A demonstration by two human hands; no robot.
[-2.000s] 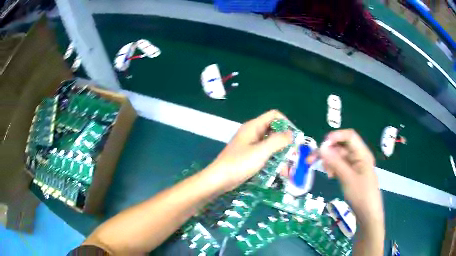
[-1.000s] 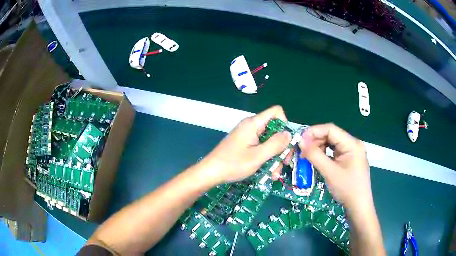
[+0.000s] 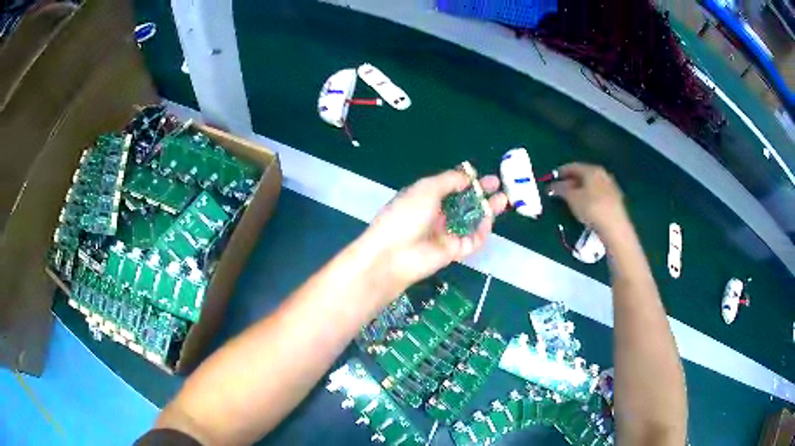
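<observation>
My left hand (image 3: pixel 436 218) is palm up over the metal rail and holds a small green circuit board (image 3: pixel 464 210) at its fingers. A white housing (image 3: pixel 521 182) with blue marks lies just beyond these fingertips, on the belt side. My right hand (image 3: pixel 589 193) is at its red lead wires (image 3: pixel 549 177), fingertips around the lead end. Another white housing (image 3: pixel 588 247) with a lead is partly behind my right wrist. Green PCB panels (image 3: pixel 433 339) lie on the bench below my hands.
An open carton (image 3: pixel 228 253) of green panels stands at left. More white housings (image 3: pixel 338 97) and slim white covers (image 3: pixel 384 85) lie on the green belt (image 3: pixel 288 48). The pale rail (image 3: pixel 349 183) crosses the middle. A dark-red wire heap (image 3: pixel 635 61) and blue bin (image 3: pixel 497 10) are beyond.
The blue-centred housing has left my hands; a white housing lies near the rail behind my right wrist. My right hand has moved out to another housing's leads. My left hand has turned palm up.
</observation>
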